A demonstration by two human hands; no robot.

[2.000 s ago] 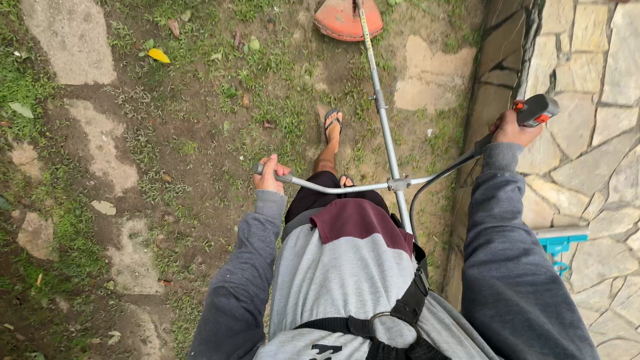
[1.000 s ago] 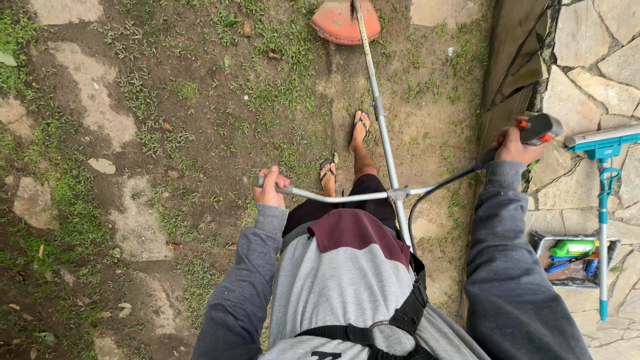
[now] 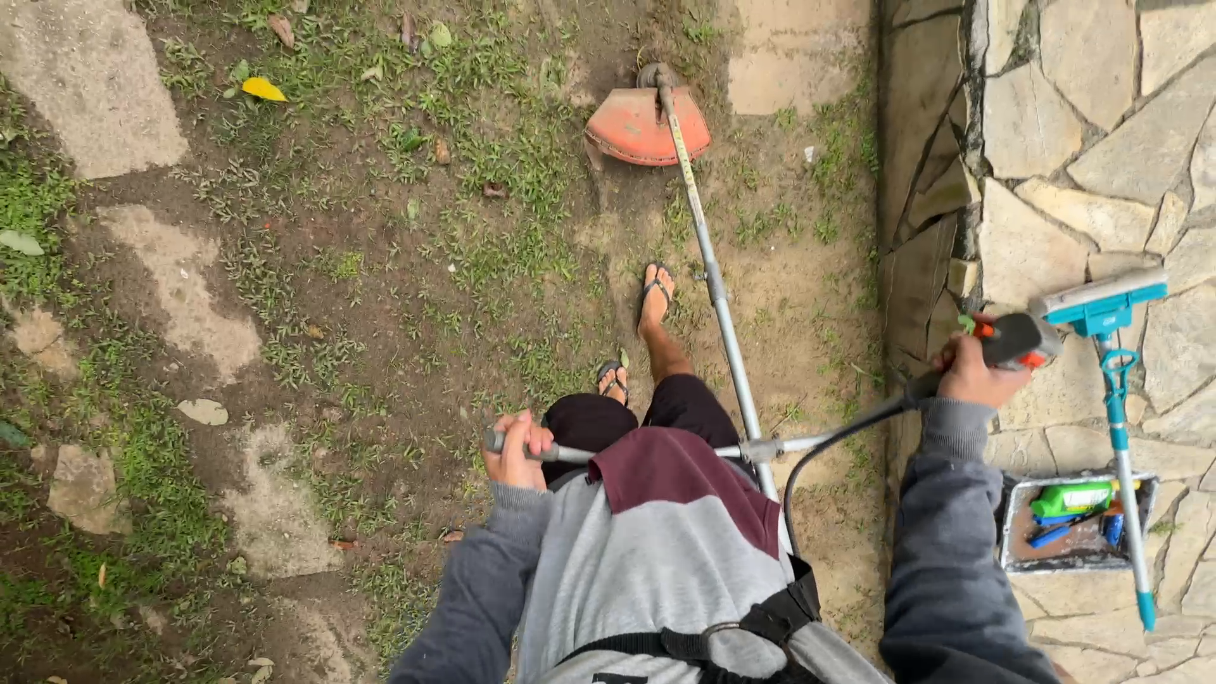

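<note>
My left hand (image 3: 518, 451) is closed around the grey grip of a string trimmer's handlebar (image 3: 570, 455). On the other side, my right hand (image 3: 978, 375) holds the black throttle grip (image 3: 1018, 342), which has orange-red controls. The trimmer's metal shaft (image 3: 730, 328) runs from beside my body up to an orange guard (image 3: 648, 126), near the top of the view. The guard rests at or just above patchy grass; which of these I cannot tell. A black harness strap (image 3: 679, 643) crosses my grey and maroon shirt. My feet, in flip-flops, are left of the shaft.
A low stone wall edge (image 3: 926, 190) borders the ground on the right. On the stone paving lie a teal squeegee mop (image 3: 1121, 408) and a tray (image 3: 1009, 532) with a green bottle and blue items. Flat stepping stones (image 3: 90, 85) run down the left.
My feet have shifted: the foot nearer the shaft is now farther forward than the other. Both hands have kept hold of the handlebar. The view has moved over the ground.
</note>
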